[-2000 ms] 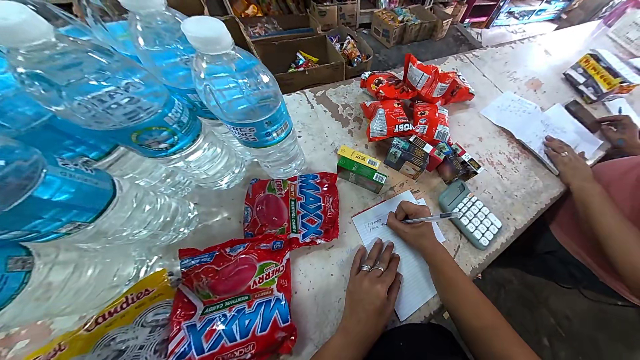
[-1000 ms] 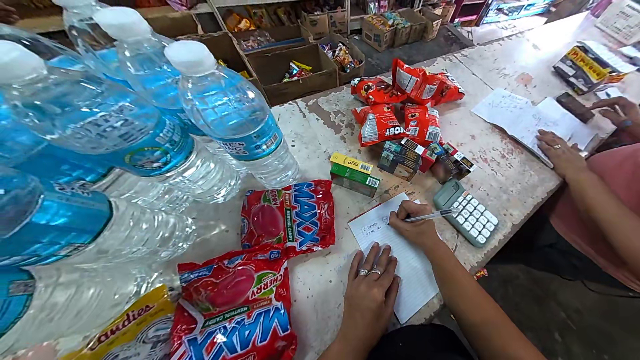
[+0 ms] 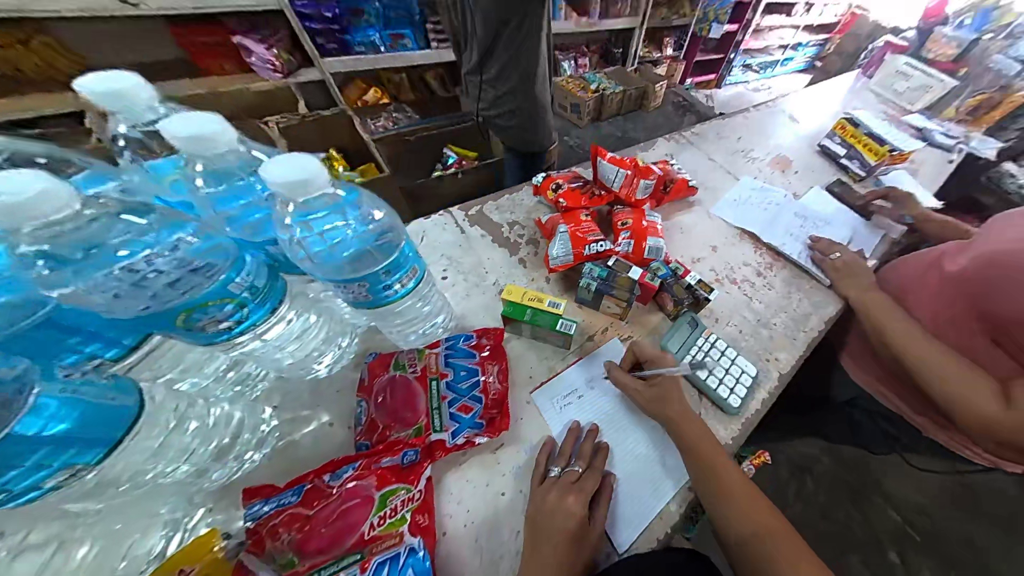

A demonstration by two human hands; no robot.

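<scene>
My right hand [image 3: 652, 384] holds a clear-barrelled pen [image 3: 664, 371], its tip at the upper part of a lined notepad [image 3: 640, 472] that bears a few handwritten lines. Flat on the pad's lower left side lies my left hand [image 3: 570, 488], with rings and nothing held. A grey-green calculator [image 3: 710, 362] sits just right of my right hand, under the pen's rear end. Above the pad are a green and yellow pair of small boxes [image 3: 538, 318] and several small cigarette-like packs [image 3: 610, 286]. Red snack packets [image 3: 578, 240] lie behind them. Two red candy bags [image 3: 432, 392] lie to the left.
Several large water bottles [image 3: 360, 256] crowd the counter's left side. Across the worn white counter [image 3: 720, 160], a person in pink rests a hand on an open notebook [image 3: 788, 220]. Another person [image 3: 508, 80] stands behind the counter, near shelves and cardboard boxes [image 3: 576, 100].
The view has tilted up, and a standing person now shows behind the counter. My right hand stays at the notepad with the pen, and my left hand remains on the page.
</scene>
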